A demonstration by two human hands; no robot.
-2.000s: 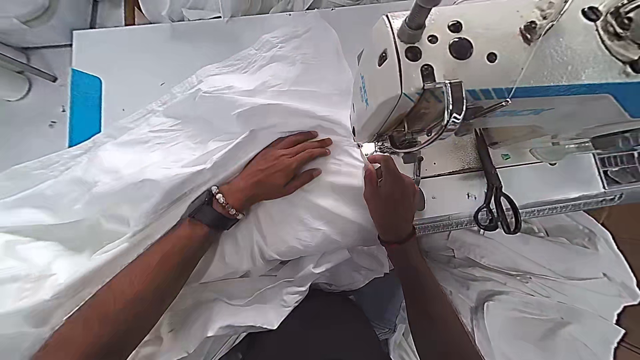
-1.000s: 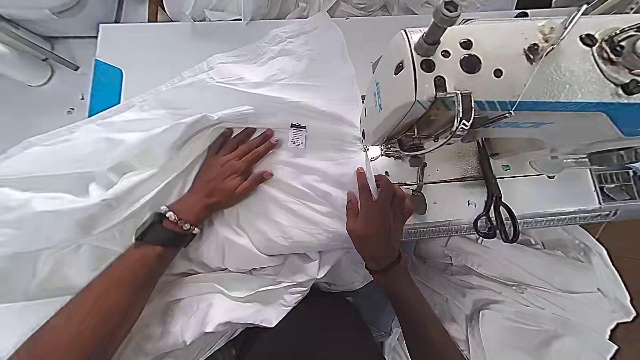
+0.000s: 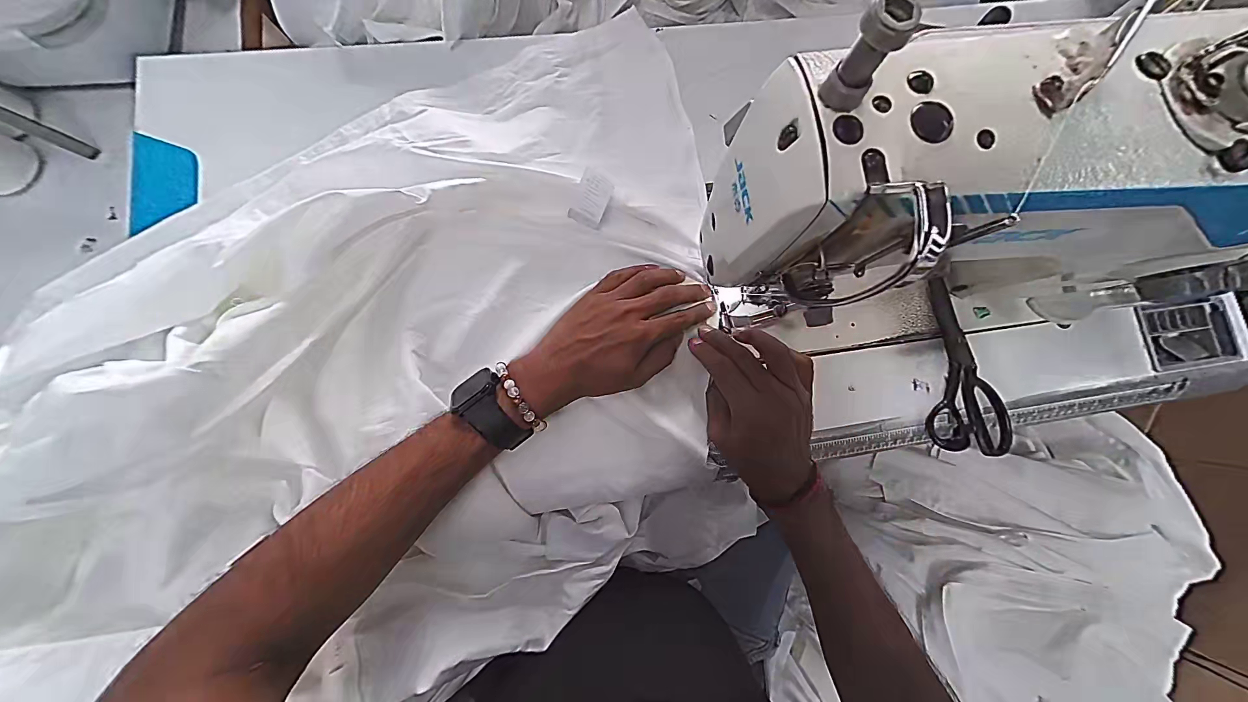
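White fabric spreads in folds over the sewing table and over my lap. My left hand lies flat on it, fingertips close to the lit needle area of a Jack sewing machine. Just in front of the presser foot, my right hand has its fingers bent at the fabric's right edge; its fingertips are partly hidden, so whether they pinch the edge is unclear. A small white label shows on the fabric beyond my left hand.
Black-handled scissors lie on the machine bed, right of my right hand, their handles over its front edge. A measuring scale runs along that edge. More white fabric hangs below at the right. White cloth is heaped behind the table.
My left hand has moved right across the fabric, up to the needle area. The label, beside that hand a second ago, now lies farther back. My right hand remains near the presser foot.
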